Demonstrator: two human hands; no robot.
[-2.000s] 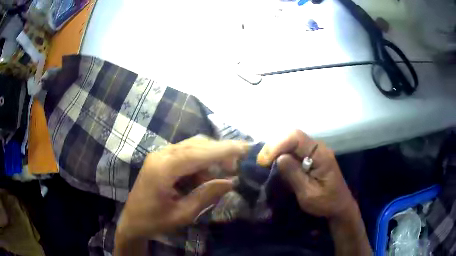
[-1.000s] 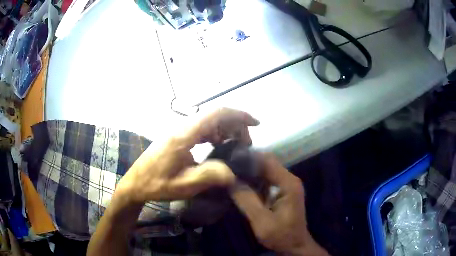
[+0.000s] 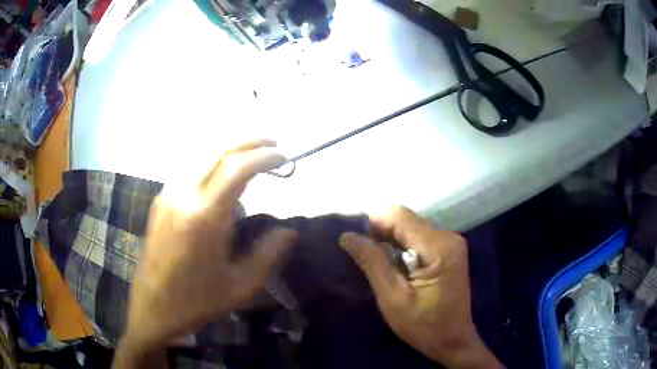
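My left hand (image 3: 209,252), blurred, holds the left part of a dark section of the plaid fabric (image 3: 101,238) near the table's front edge. My right hand (image 3: 425,281) pinches the right end of the same dark section between thumb and fingers. A small white-ended tool (image 3: 410,259) is tucked in my right hand's fingers; its other end is hidden. The dark fabric (image 3: 310,249) is stretched between both hands. The checked part of the panel lies to the left, partly behind my left hand and forearm.
Black shears (image 3: 497,101) lie on the pale table (image 3: 403,158) at the right. The machine's base parts (image 3: 288,21) show at the top under bright glare. An orange-brown board (image 3: 57,166) is at left. A blue-rimmed bin (image 3: 551,303) with clear plastic is below right.
The hands have moved apart from the close bunch of a second ago, and the dark fabric is now spread between them. Compared with the oldest frame, the view has shifted, showing machine parts at the top.
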